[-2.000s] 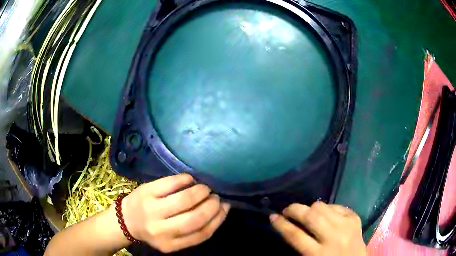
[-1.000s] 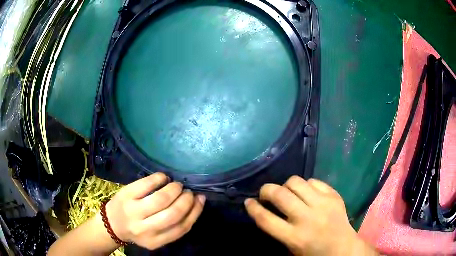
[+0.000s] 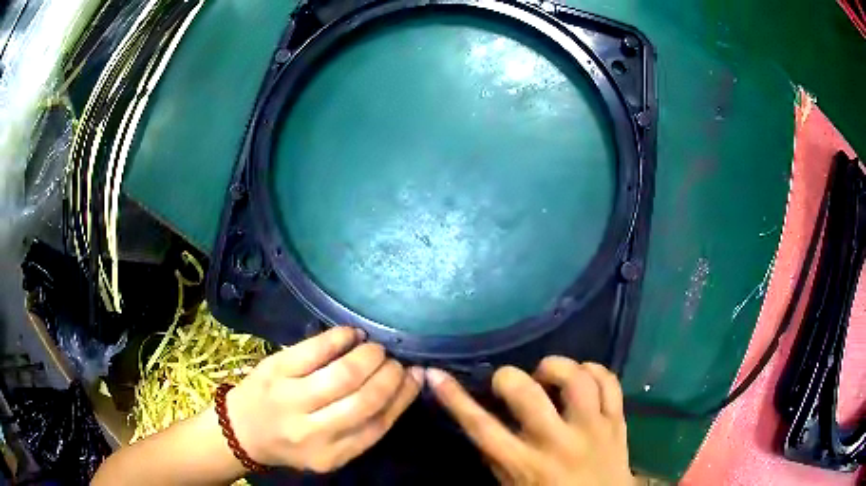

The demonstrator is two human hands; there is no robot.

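Observation:
A black plastic frame point(image 3: 622, 204) with a huge round opening lies flat before me. My left hand point(image 3: 328, 403) is at its near edge, left of the middle, fingers curled and pinching at the edge. My right hand point(image 3: 532, 418) is beside it, index fingertip almost touching the left fingertips at the edge. A thin black sealing strip point(image 3: 717, 406) runs out from behind my right hand and curves up over the pink sheet. The part of the strip between my fingers is too dark to make out.
Green bench top point(image 3: 717, 190) around the frame. Black and pale yellow strips point(image 3: 119, 142) fan at upper left by clear plastic. Yellow liner curls point(image 3: 195, 375) and black bags point(image 3: 66, 427) are lower left. Another black frame point(image 3: 821, 323) lies on the pink sheet point(image 3: 750, 432) at right.
Against one second ago, the frame sits further right and lower in view, as does the bench scene. My right hand has moved closer to my left. The strip's loose length shows more at right.

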